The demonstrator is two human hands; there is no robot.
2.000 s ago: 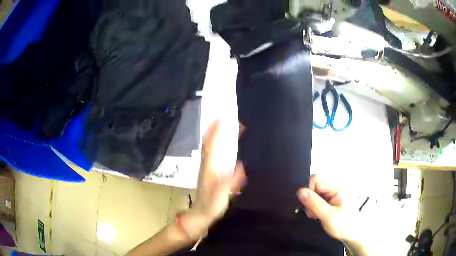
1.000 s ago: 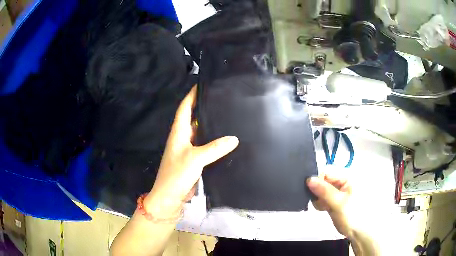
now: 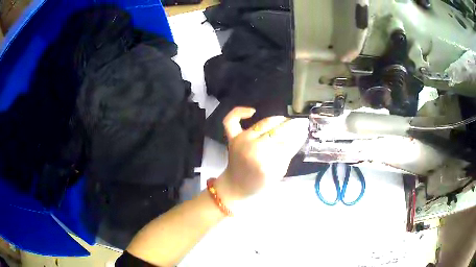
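Observation:
My left hand (image 3: 258, 154), with an orange bracelet at the wrist, reaches to the left side of the presser foot (image 3: 319, 125). Its thumb is apart and its fingers point toward the needle area, where glare hides the fingertips. Black fabric (image 3: 250, 73) lies behind the hand, left of the machine head. A small black fabric part (image 3: 304, 167) shows between the hand and the scissors. Whether the fingers grip or only touch fabric cannot be told. My right hand is out of the picture.
The cream-grey machine head (image 3: 329, 36) fills the upper right, with its pale arm (image 3: 386, 151) to the right. Blue-handled scissors (image 3: 340, 190) lie below it. A big black fabric heap (image 3: 141, 114) spills from the blue bin (image 3: 31, 229) at left. A red stick (image 3: 411, 208) lies right.
The broad black panel no longer spreads in front of me. My left hand has moved right to the needle area. My right hand has left the picture. The view has shifted, showing more machine head.

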